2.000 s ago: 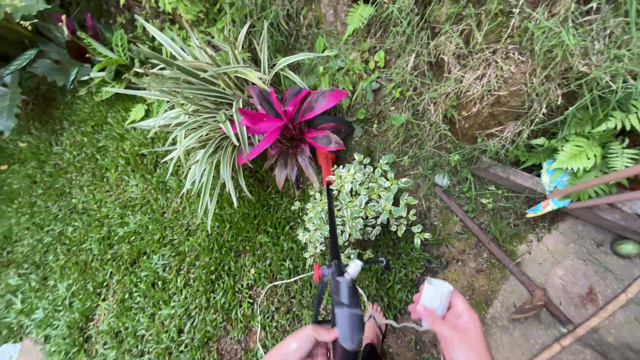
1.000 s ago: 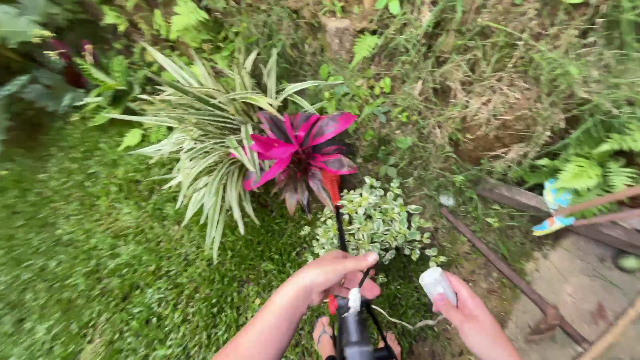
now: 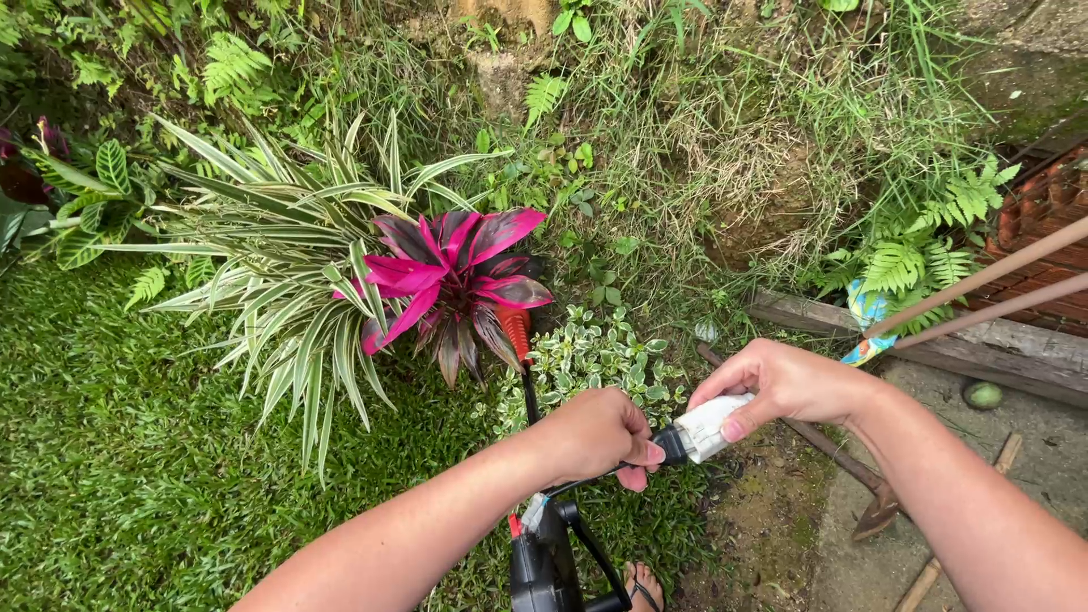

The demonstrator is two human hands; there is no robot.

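My left hand [image 3: 599, 433] grips a black power plug [image 3: 669, 445] on a short black cord. In my right hand [image 3: 761, 391] is a white extension-cord socket [image 3: 712, 427], and the plug's front meets its open end; how deep the prongs sit is hidden. Below my hands stands the black motor housing of a string trimmer [image 3: 544, 565], with a black loop handle and a red part at its top. Its thin black shaft [image 3: 529, 395] runs up to an orange head [image 3: 514, 330], partly under the leaves of a pink cordyline.
A pink and dark cordyline [image 3: 455, 280], a striped spider-like plant [image 3: 289, 246] and a variegated shrub [image 3: 595, 361] grow ahead. At right are a timber edge [image 3: 1003, 353], wooden handles [image 3: 1003, 276] and a rusty metal tool [image 3: 875, 506] on paving. My sandalled foot [image 3: 643, 586] is beside the trimmer.
My left hand has moved from the trimmer's top towards the right, with the black plug in it. The white socket and the plug, apart a second ago, are now together.
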